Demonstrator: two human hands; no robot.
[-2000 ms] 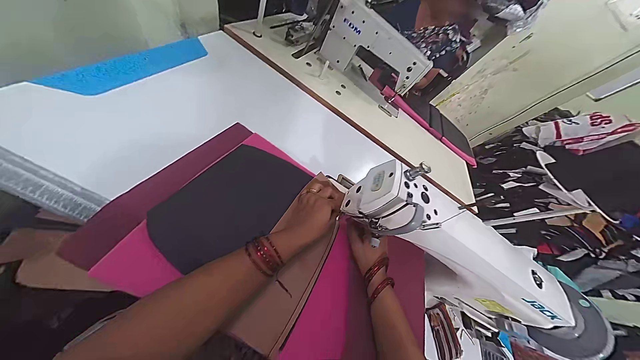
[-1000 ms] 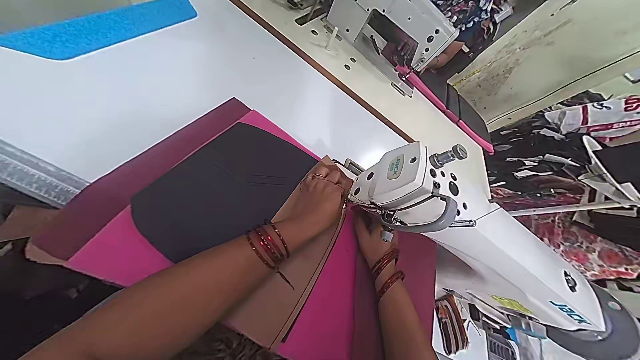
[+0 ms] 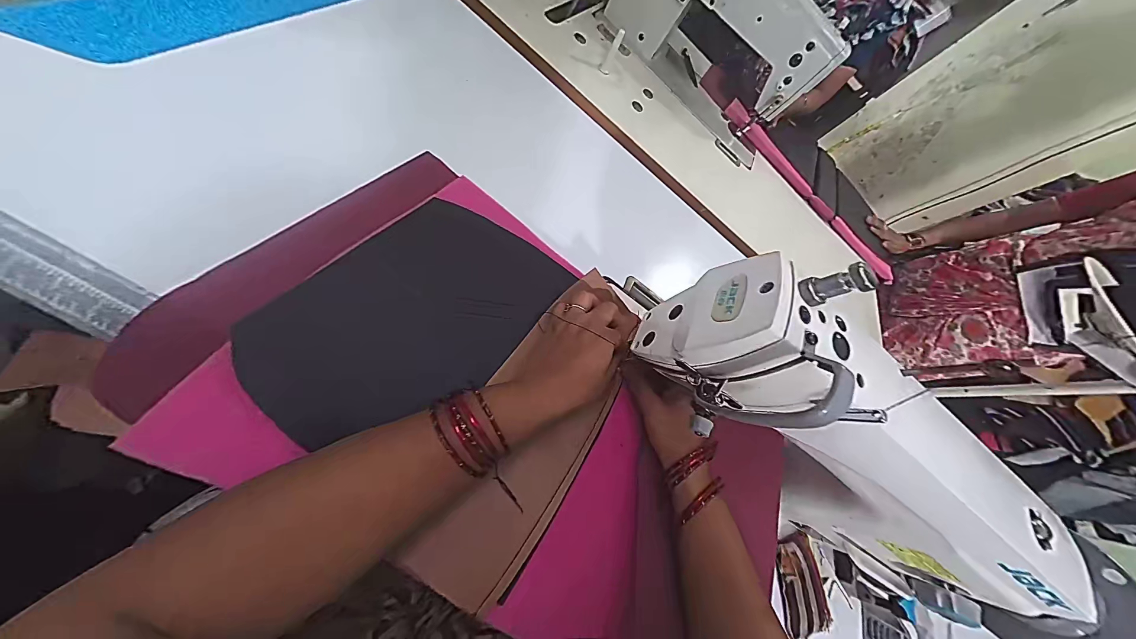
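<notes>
A white Jack sewing machine reaches in from the right over layered sheets. My left hand presses on a tan strip close to the needle area, fingers bent, a ring on one finger. Right of it, my right hand lies partly under the machine head on the pink sheet; its fingertips are hidden. A black panel lies on the pink sheet, with a maroon sheet beneath. Both wrists wear red bangles. The needle is hidden.
Beyond the white table stands a second sewing machine holding pink and black material. A person's hand rests near that material, and another person's forearm shows behind the machine. Blue material lies at the upper left.
A person in a red patterned garment has come into view at the right, with a hand by the pink and black material. My hands stay by the machine head. The view has shifted.
</notes>
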